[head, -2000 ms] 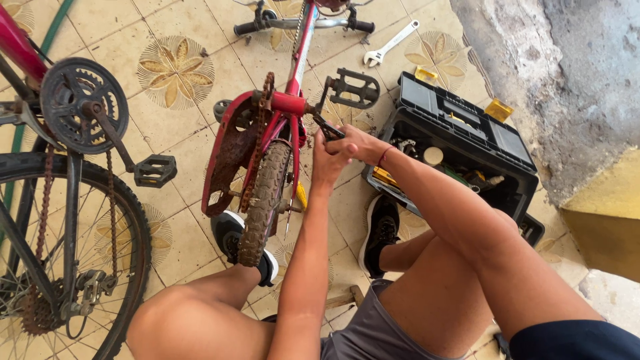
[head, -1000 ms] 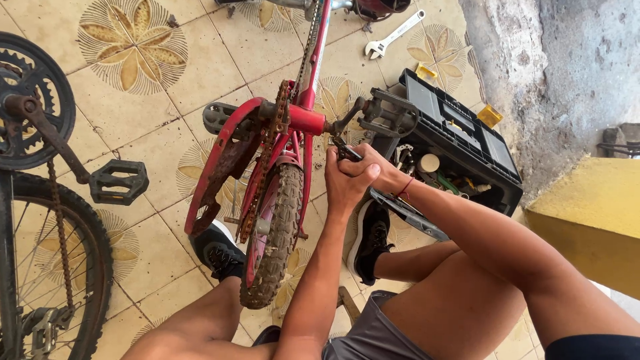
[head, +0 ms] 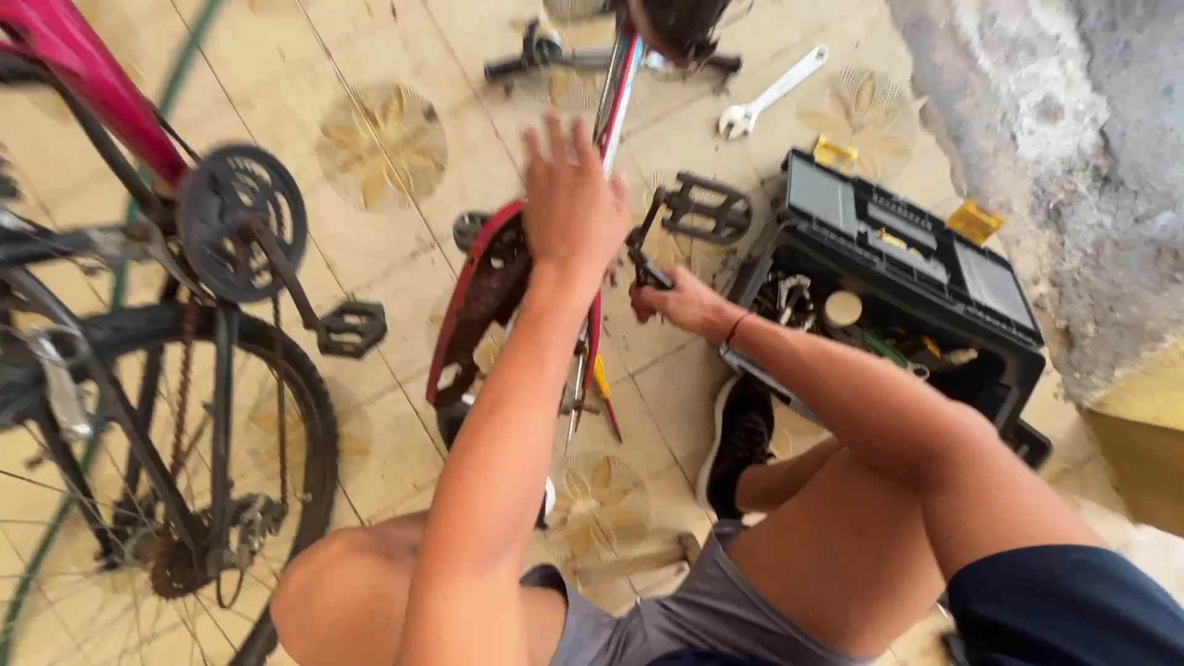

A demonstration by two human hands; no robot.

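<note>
Between my legs stands a small red bicycle, its rusty red chain guard partly hidden by my left arm. My left hand, fingers apart, is over the red frame and seems to hold nothing; its palm is hidden. My right hand is closed around the dark handle of a tool, whose far end meets the lower end of the crank arm. The tool's exact kind is unclear. A black pedal sits at the crank's other end.
An open black toolbox with loose tools lies right. An adjustable wrench and a yellow-handled screwdriver are on the tiles. Handlebars lie ahead. A larger bicycle with a black chainring and a green hose occupy the left.
My left hand has left the tool beside my right hand and moved up and left over the frame. My right hand still grips the tool at the crank.
</note>
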